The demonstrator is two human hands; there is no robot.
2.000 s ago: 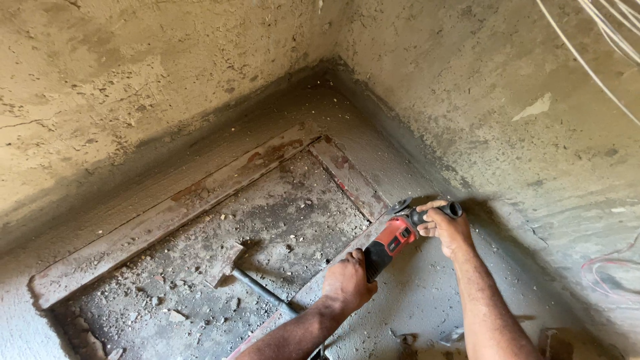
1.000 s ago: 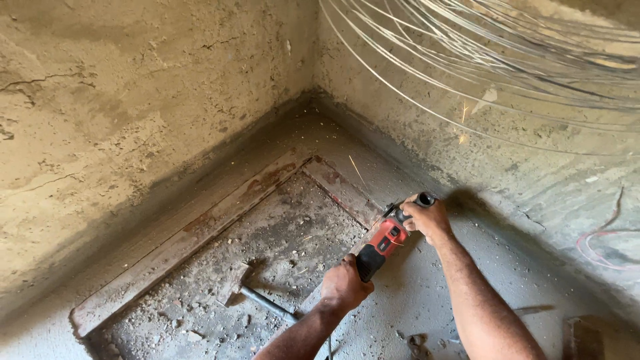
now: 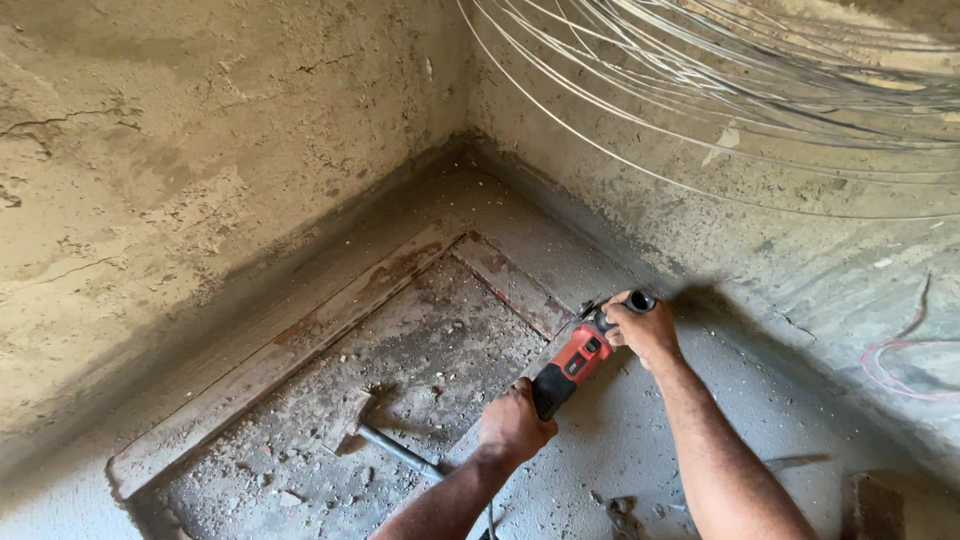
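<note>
A red and black angle grinder (image 3: 576, 364) is held in both hands over the right side of a metal frame (image 3: 517, 289) set in the grey floor. Around the grinder's black rear body my left hand (image 3: 516, 421) is closed. My right hand (image 3: 641, 326) grips its black side handle near the head. The disc (image 3: 589, 307) lies close to the frame's edge; whether it touches is unclear. To the left of my left forearm, a hammer (image 3: 397, 450) lies on rubble inside the frame.
Two rough plastered walls (image 3: 225, 135) meet at the back corner. Coiled wire (image 3: 675, 82) hangs at upper right, and a pinkish cable (image 3: 892, 349) lies below it. Concrete rubble (image 3: 289, 499) covers the recess. A brown block (image 3: 870, 506) and a small metal piece (image 3: 622, 514) sit at lower right.
Sparks visible one second ago near the grinder and the right wall no longer show. Both hands have kept their hold on the grinder. The view has shifted, bringing in more of the coiled wire.
</note>
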